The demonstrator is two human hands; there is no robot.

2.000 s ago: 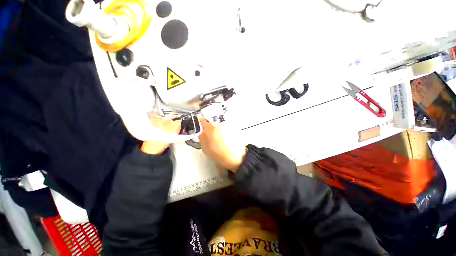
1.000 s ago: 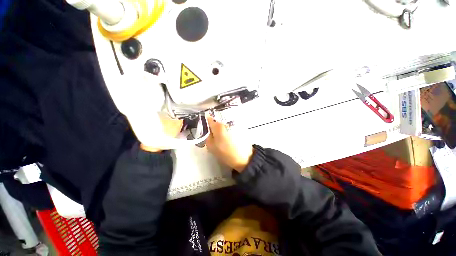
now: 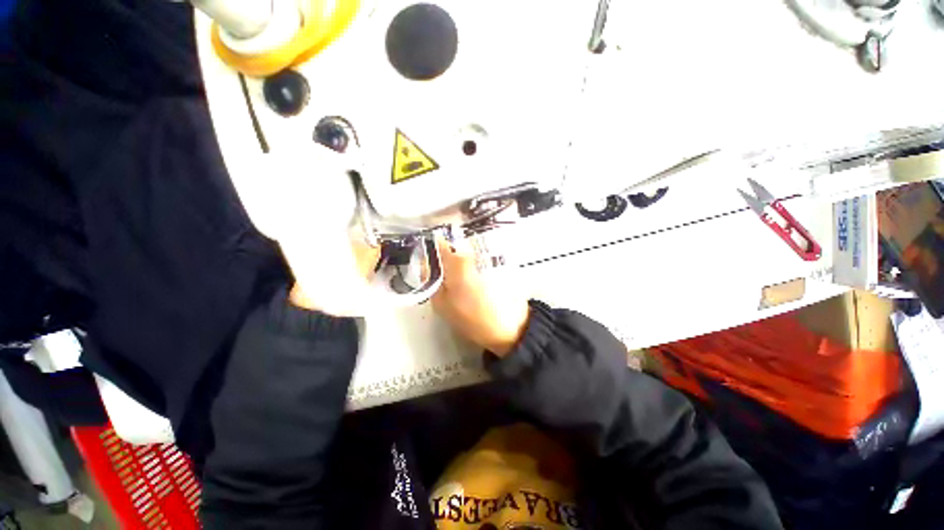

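Note:
The white sewing machine head [image 3: 518, 104] fills the upper middle. Its needle area [image 3: 399, 254] shows as dark and metal parts at the head's near end. My left hand [image 3: 336, 280] is mostly hidden behind the machine head, left of the needle area. My right hand [image 3: 473, 297] is just right of the needle area, its fingertips close to the metal parts. What the fingers touch is too blurred and covered to tell. A dark garment [image 3: 135, 197] is spread left of the machine head, reaching my left forearm.
Red-handled snips [image 3: 789, 226] and black scissor handles [image 3: 611, 205] lie on the white table [image 3: 662, 264]. At the right are a white box [image 3: 854, 238], a dark phone-like rectangle [image 3: 916, 243] and orange-red wrapped material [image 3: 787, 362]. A red slatted basket [image 3: 145, 478] stands at lower left.
The view has shifted, so the machine head, snips and scissors sit further right in the picture. My hands stay on both sides of the needle area, with only slight movement of the right fingers.

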